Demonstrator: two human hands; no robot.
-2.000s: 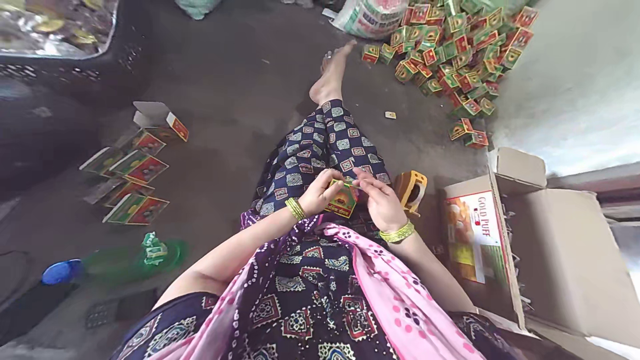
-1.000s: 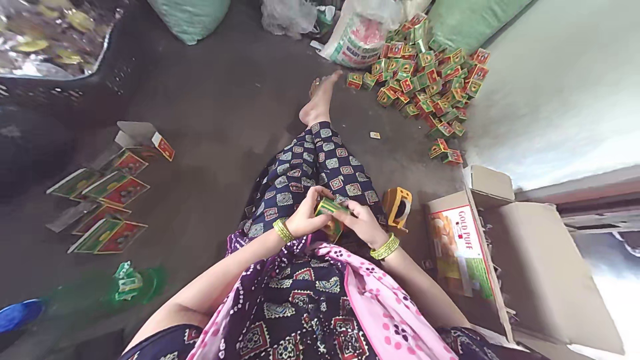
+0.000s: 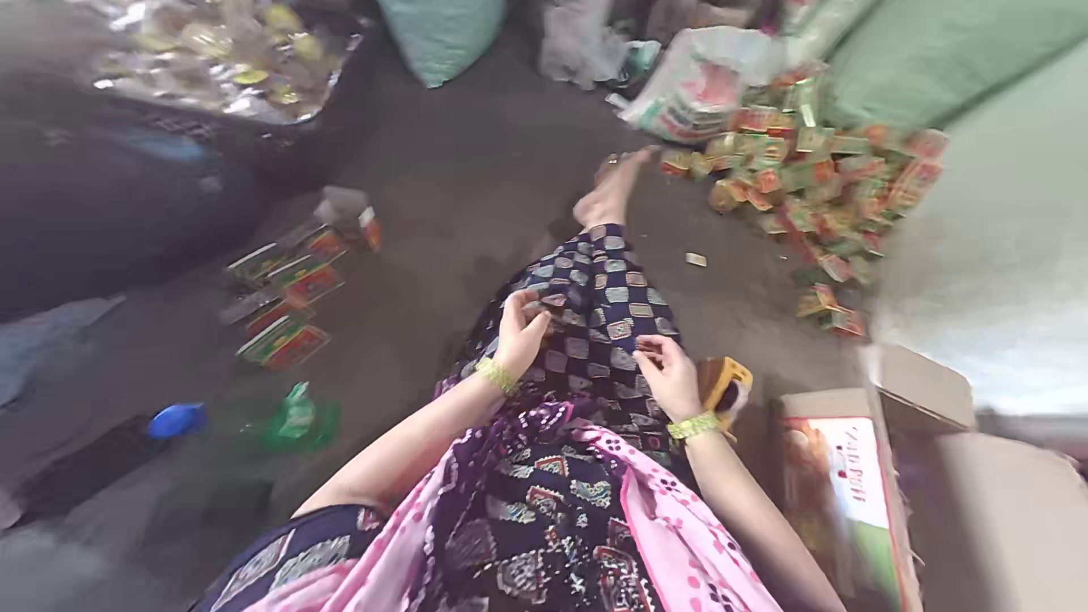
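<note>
My left hand [image 3: 520, 336] is over the patterned cloth on my lap, its fingers loosely curled and apart, with nothing visible in it. My right hand [image 3: 667, 374] hovers to the right of it, fingers bent, also with no object showing. Beside my right wrist stands a yellow-framed object [image 3: 724, 387] that I cannot identify. Several flat red and green cartons [image 3: 297, 289] lie on the floor at the left. A large heap of small red and green boxes [image 3: 807, 170] spreads at the upper right. The view is blurred.
A black crate [image 3: 280, 140] of shiny packets is at the upper left. An open cardboard box [image 3: 922, 382] stands at the lower right. A green bottle [image 3: 297, 416] and a blue round object [image 3: 177, 420] are at the lower left. A printed white sack [image 3: 697, 85] lies beyond my foot.
My hands were together around a small green and yellow box; now they are apart and that box no longer shows in them.
</note>
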